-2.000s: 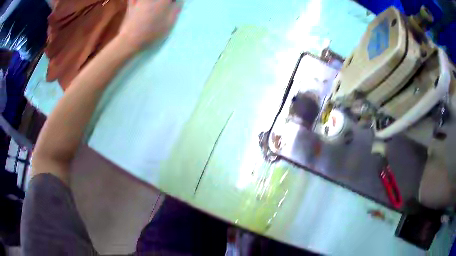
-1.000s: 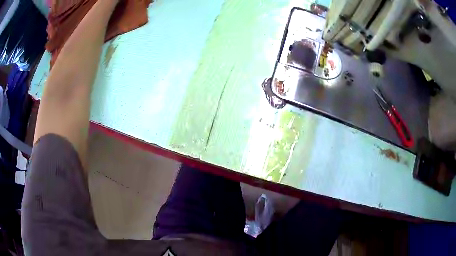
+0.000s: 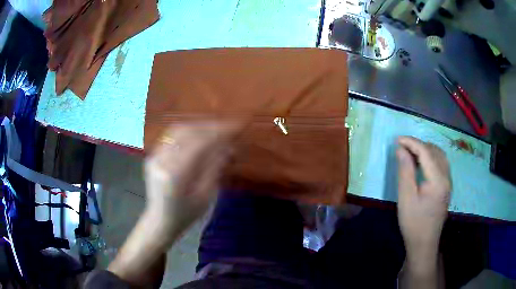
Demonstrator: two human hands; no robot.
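A flat rust-brown panel (image 3: 243,79) lies across the table's front edge, its lower part over my lap. A ridged zipper line (image 3: 317,121) runs across it, with a small shiny slider and pull (image 3: 280,125) right of its middle. My left hand (image 3: 189,161) is blurred over the panel's lower left part; whether it grips the cloth cannot be told. My right hand (image 3: 421,175) is right of the panel, apart from it, fingers curled with a gap between thumb and forefinger, holding nothing.
A fanned pile of brown pieces (image 3: 93,36) lies at the table's far left. The sewing machine head (image 3: 472,25) and its metal bed (image 3: 390,79) are at the upper right. Red-handled snips (image 3: 467,107) lie on the bed. A black flat object (image 3: 503,158) is at the right edge.
The panel now lies in front of me, where bare tabletop showed. My left hand has come back from the pile at the upper left. My right hand has come into view.
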